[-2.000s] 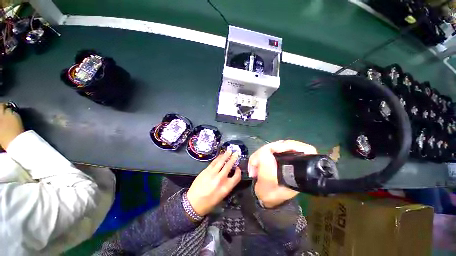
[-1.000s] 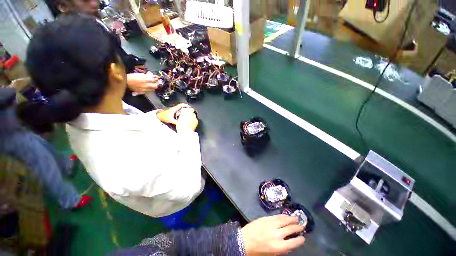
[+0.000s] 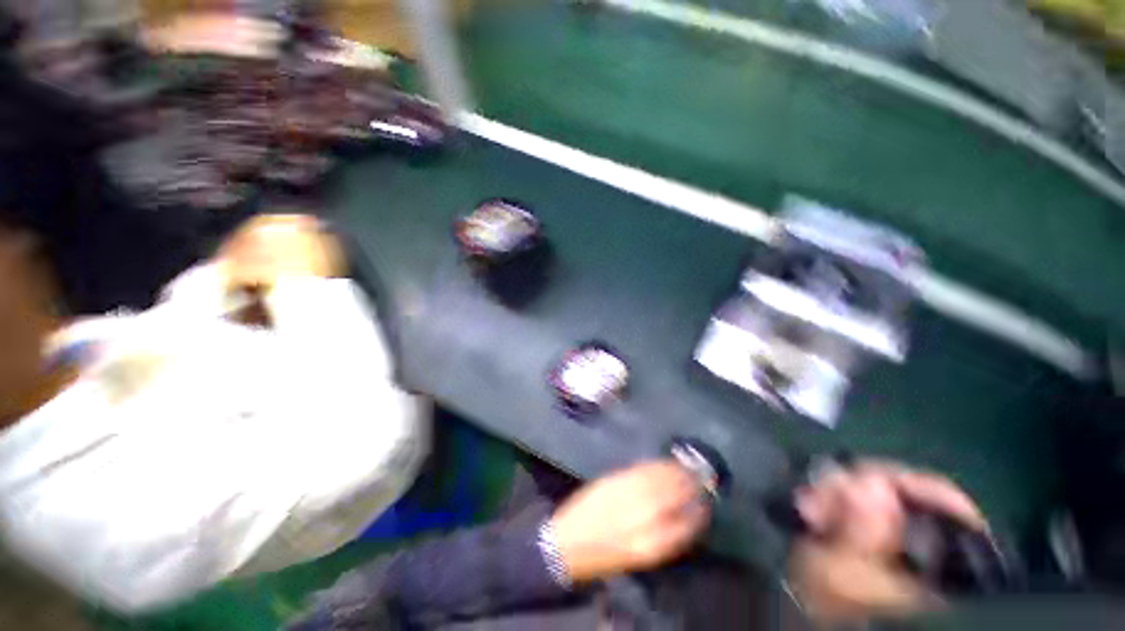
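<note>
The frame is blurred. My left hand (image 3: 635, 518) is at the bench's near edge with its fingers on a round black unit (image 3: 700, 465) with a pale board. My right hand (image 3: 864, 524) is at the lower right, closed around the black electric screwdriver (image 3: 947, 550); its tip cannot be made out. Another round unit (image 3: 592, 377) with a pale board lies further left. The light grey screw feeder (image 3: 790, 358) stands beyond my hands.
A stack of waiting units (image 3: 500, 234) stands further back left. A person in a white top (image 3: 234, 431) sits at the left. A blurred heap of wired units (image 3: 247, 123) lies at the upper left. A white strip (image 3: 617, 176) runs along the green bench.
The view has swung back right and down from the left. My right hand with the screwdriver is in view again. The unit under my left hand now lies apart from the other one.
</note>
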